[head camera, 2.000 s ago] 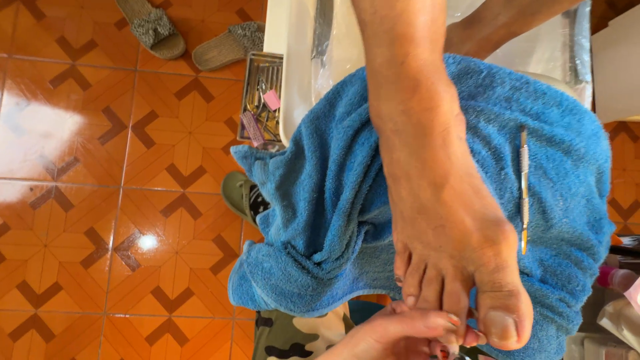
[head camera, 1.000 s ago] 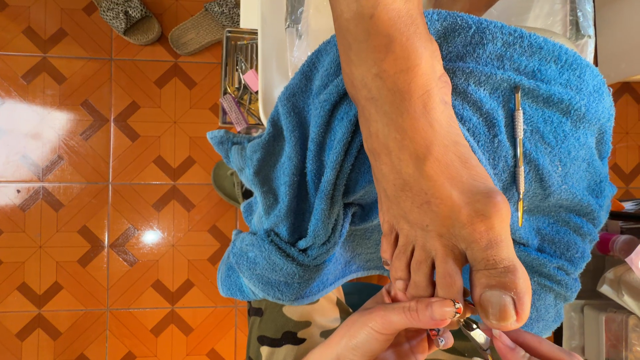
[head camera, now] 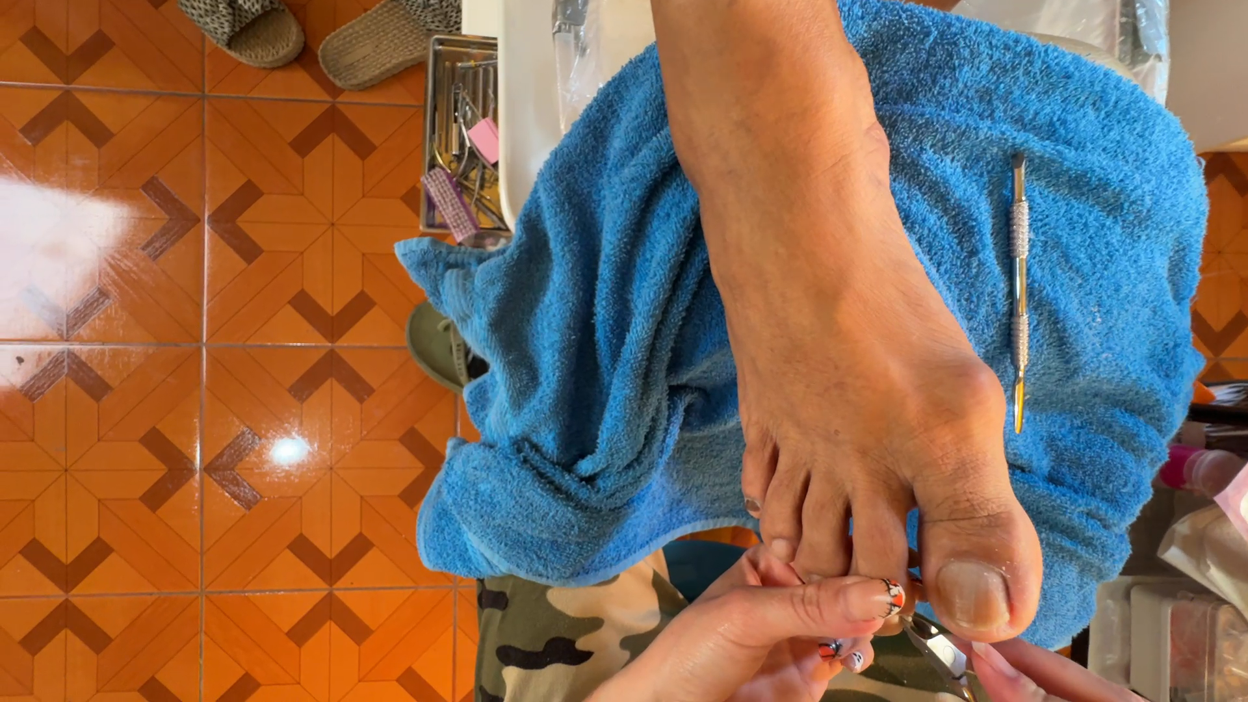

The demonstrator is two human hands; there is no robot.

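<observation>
Another person's bare foot (head camera: 858, 322) rests on a blue terry towel (head camera: 585, 322), toes toward me. My left hand (head camera: 760, 624), with decorated nails, pinches the second toe at its tip, the thumb lying across it. In my right hand (head camera: 1043, 673), partly cut off by the bottom edge, is a metal cuticle nipper (head camera: 941, 648), its jaws close to the second toe beside the big toe. The nipper's handles are mostly out of view. A metal cuticle pusher (head camera: 1020, 292) lies on the towel right of the foot.
A metal tray (head camera: 429, 136) of tools with a pink block stands left of a white basin (head camera: 524, 107). Woven sandals (head camera: 375, 44) lie on the tiled floor. Clear plastic containers (head camera: 1189, 634) and a pink-capped bottle (head camera: 1194, 468) sit at the lower right.
My right hand, not clearly visible two seconds ago, has come in at the lower right with the nipper. My left thumb now lies across the second toe. The pusher stays on the towel.
</observation>
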